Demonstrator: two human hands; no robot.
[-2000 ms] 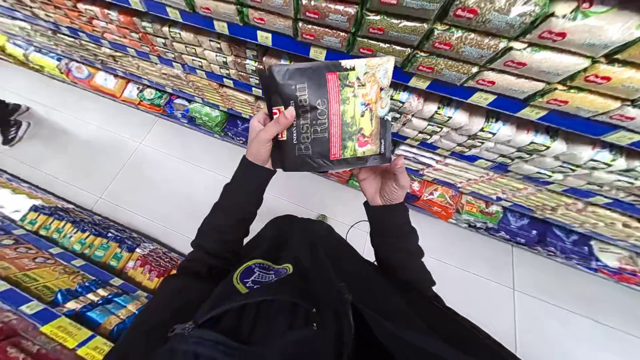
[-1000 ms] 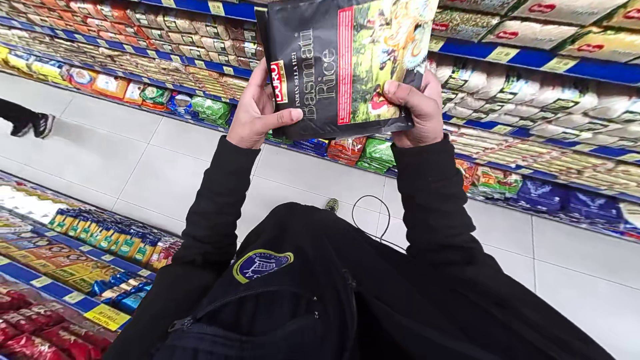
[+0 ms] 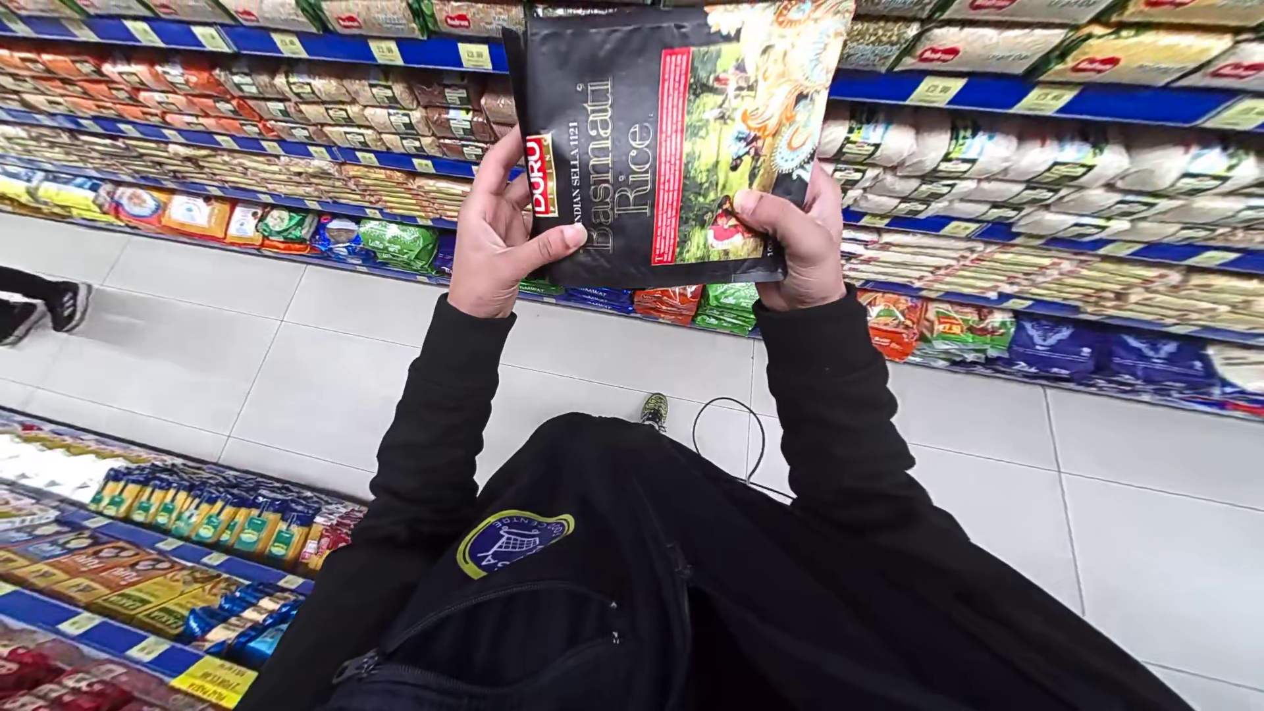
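A black Duru bag of basmati rice (image 3: 617,148) with a colourful picture panel is held up at the top centre, its printed front toward me. My left hand (image 3: 504,227) grips its left edge, thumb on the front and fingers mostly hidden behind. At the lower right part of the bag, my right hand (image 3: 805,232) holds on, with the thumb pressed on the picture. The bag's upper edge reaches the top of the view, and shelves of packed grain lie behind it.
Blue-edged shelves (image 3: 997,99) of bagged grains run across the far side. Another shelf unit (image 3: 128,553) with packets stands at the lower left. Pale floor tiles (image 3: 592,341) lie between them. A person's foot (image 3: 67,306) is at the left edge. A thin black cable (image 3: 729,400) loops near a shoe (image 3: 654,410).
Two seconds ago my right hand was at the bag's lower right corner with its palm up; now its thumb lies on the front. The bag is larger in view and appears nearer.
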